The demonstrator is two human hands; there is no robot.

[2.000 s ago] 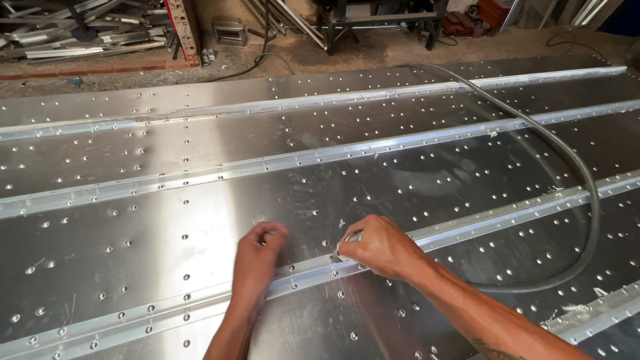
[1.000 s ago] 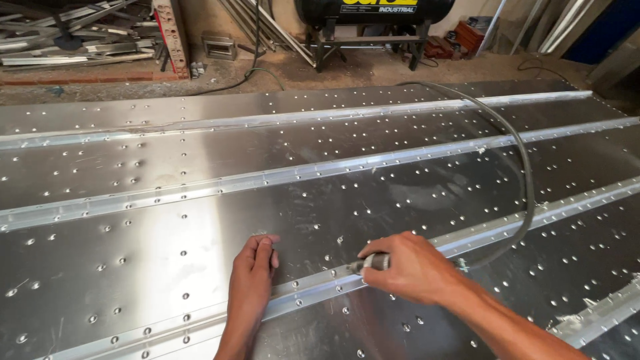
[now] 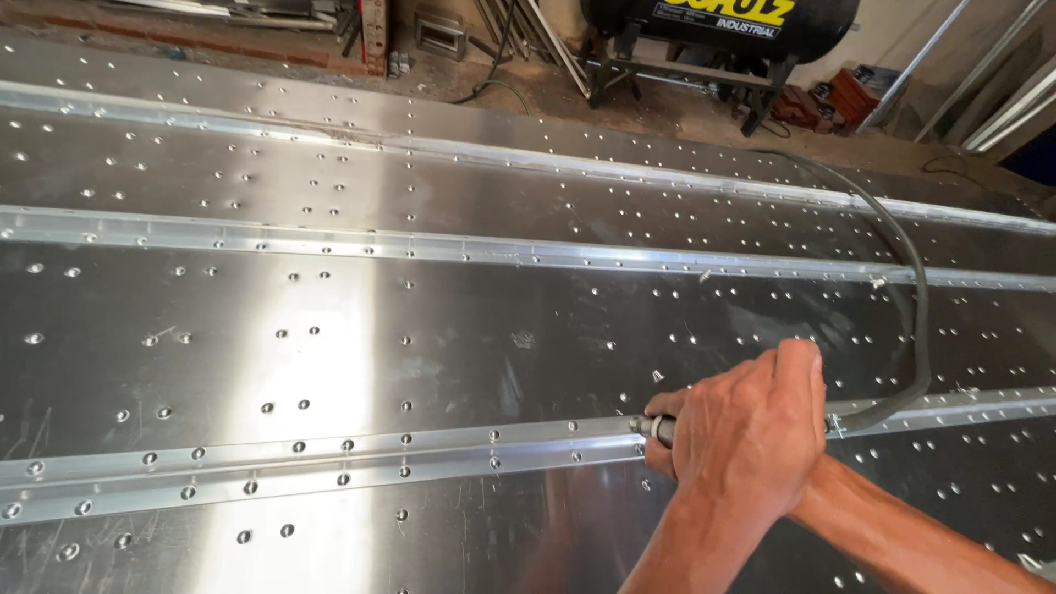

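My left hand (image 3: 742,412) lies over my right hand, with its wrist crossing in front. Most of my right hand is hidden; its forearm (image 3: 899,511) comes in from the lower right. Fingertips, apparently of my right hand, close around a small cylindrical metal tool (image 3: 657,428). The tool's tip points left, at a riveted aluminium profile (image 3: 528,450) on a large metal sheet (image 3: 462,330). What my left fingers grip cannot be seen. A grey hose (image 3: 920,330) curves over the sheet and meets the far side of my hands; its joint with the tool is hidden.
More aluminium profiles (image 3: 495,247) run across the sheet among rows of rivets or dimpled holes. Beyond the sheet stand a black Schulz compressor tank (image 3: 718,25) on legs, a small metal frame (image 3: 440,33), red items (image 3: 850,95) and leaning metal bars (image 3: 916,62).
My left hand has moved right, from beside the profile to on top of my right hand. My right hand held the tool a second ago too. The view has shifted.
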